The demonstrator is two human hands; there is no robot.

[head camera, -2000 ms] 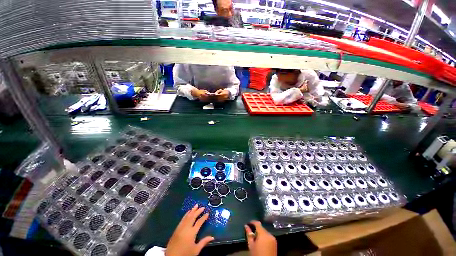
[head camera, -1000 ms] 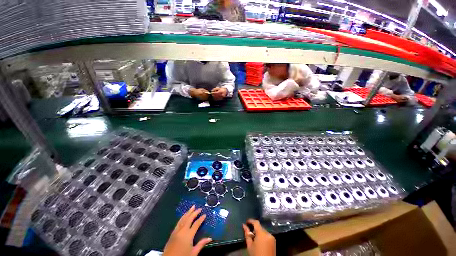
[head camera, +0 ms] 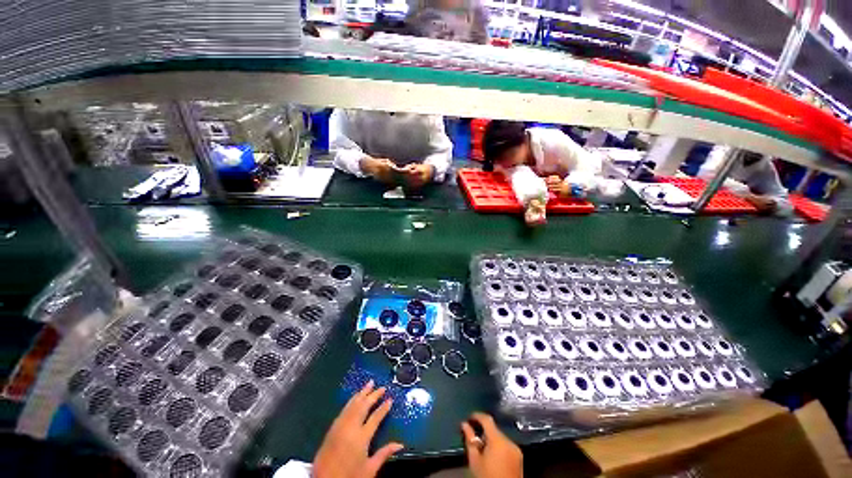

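My left hand [head camera: 358, 437] lies palm down at the near edge of the bench, fingers apart, its fingertips on the lower left of a blue dotted sheet [head camera: 407, 416]. My right hand [head camera: 489, 450] is to the right of the sheet, fingers curled, thumb near the index finger; something small and dark shows at its fingertips, too small to name. Several round black watch cases [head camera: 405, 373] with silver rims lie just beyond the sheet. More black rounds lie on a clear bag with a brighter blue patch [head camera: 376, 311].
A clear blister tray of dark rounds [head camera: 210, 339] lies left, one of white-ringed parts [head camera: 581, 345] right. An open cardboard carton [head camera: 691, 439] stands lower right. A shelf [head camera: 448, 89] crosses above. Workers in white smocks sit opposite, by a red tray [head camera: 490, 191].
The view has shifted slightly. Both my hands stay in nearly the same place over the sheet. A worker opposite has raised their head a little and moved an arm over the red tray.
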